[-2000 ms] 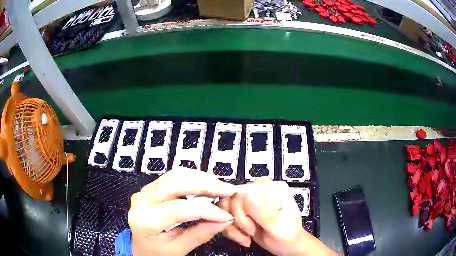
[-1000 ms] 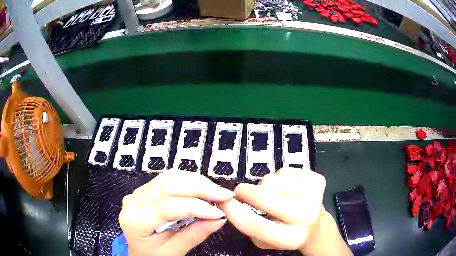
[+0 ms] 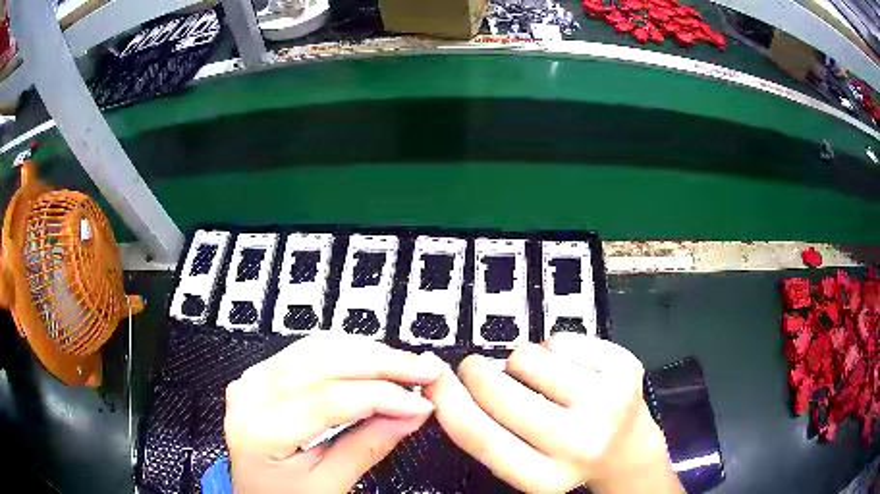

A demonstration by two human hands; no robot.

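Note:
My left hand (image 3: 323,410) and my right hand (image 3: 550,410) meet fingertip to fingertip above the lower part of the black tray (image 3: 207,376). A thin whitish part (image 3: 328,436) shows between my left thumb and fingers; most of it is hidden, so its type cannot be told. My right fingers are curled at its right end, and whether they grip it is hidden. A row of white phone housings (image 3: 436,289) lies in the tray's upper pockets, each with a large opening above and a smaller one below.
An orange fan (image 3: 66,280) stands at the left by a grey post (image 3: 106,145). A glossy black rectangle (image 3: 693,425) lies right of the tray, red parts (image 3: 832,352) are heaped further right. Beyond runs the green belt (image 3: 434,193), with a cardboard box (image 3: 434,17) behind it.
My right hand has shifted right, now partly covering the glossy black rectangle. Less of the whitish part shows than one second ago. Small pieces on the belt at far right have moved left.

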